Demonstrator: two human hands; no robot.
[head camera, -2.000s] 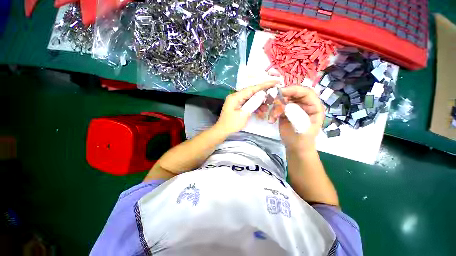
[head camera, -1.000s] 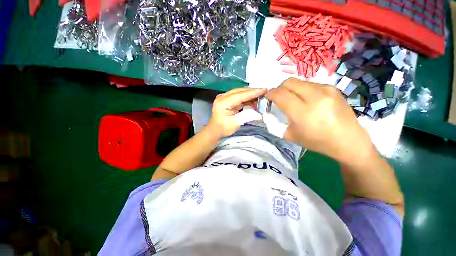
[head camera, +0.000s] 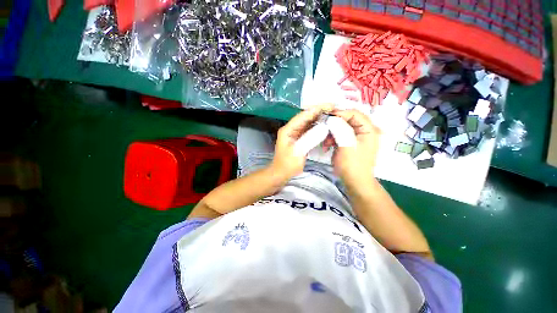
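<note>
My left hand (head camera: 295, 142) and my right hand (head camera: 356, 144) meet above my lap at the front edge of the white work sheet (head camera: 449, 183). Both thumbs wear white covers. The fingertips hold a small dark piece (head camera: 328, 116) between them; its details are too small to tell. A loose pile of red strips (head camera: 382, 64) lies on the sheet beyond my hands. A pile of small dark and pale rectangular plates (head camera: 449, 107) lies to its right.
A thick red foam stack (head camera: 440, 30) with grey rows stands behind the piles. Tangled silver metal clips (head camera: 235, 49) lie on clear plastic at the left. A red stool (head camera: 165, 174) stands at lower left. Large red pieces (head camera: 125, 13) lie at the far left.
My right hand has turned and drawn back towards me, the thumb cover now showing. Both hands are fingertip to fingertip. The view has shifted slightly.
</note>
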